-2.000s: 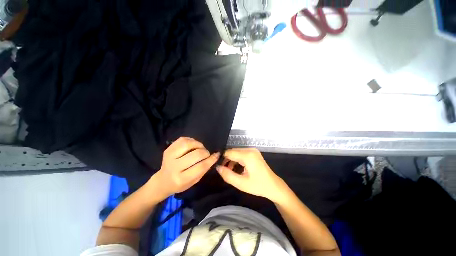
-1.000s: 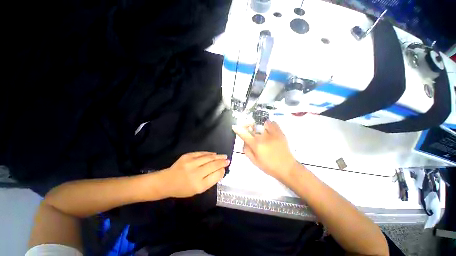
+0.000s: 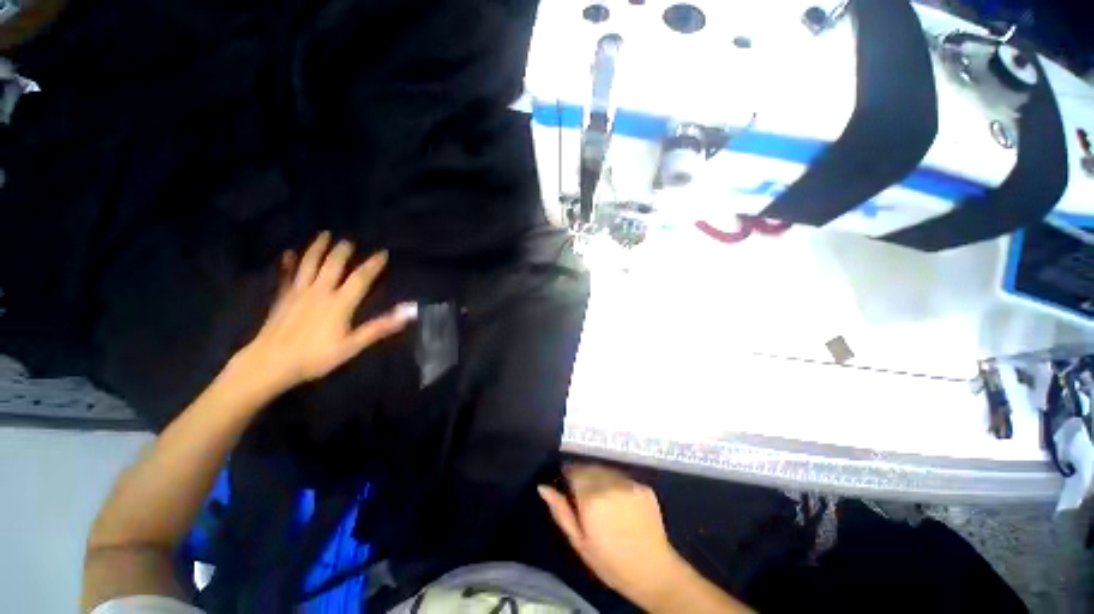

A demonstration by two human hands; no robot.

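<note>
The black garment (image 3: 480, 396) spreads left of the white table, under the needle area and down over the front edge. My left hand (image 3: 314, 314) lies on it with fingers spread, its thumb tip beside a grey label (image 3: 438, 342). My right hand (image 3: 609, 516) is at the cloth just below the table's front edge, its thumb apart; its other fingertips are hidden, so I cannot tell whether it grips cloth. The sewing machine (image 3: 768, 132) stands at the top right. Its presser foot and needle area (image 3: 584, 236) meets the cloth's right edge.
Red scissor handles (image 3: 738, 228) show partly behind the machine head. A small brown mark (image 3: 839, 349) is on the white bed. A ruler tape (image 3: 720, 462) runs along the front edge. Dark small tools (image 3: 996, 398) lie at the right end. A blue crate (image 3: 342, 546) shows below the cloth.
My left hand has moved left and up across the cloth, fingers now spread. My right hand has left the needle area and come down below the table edge. The grey label now shows.
</note>
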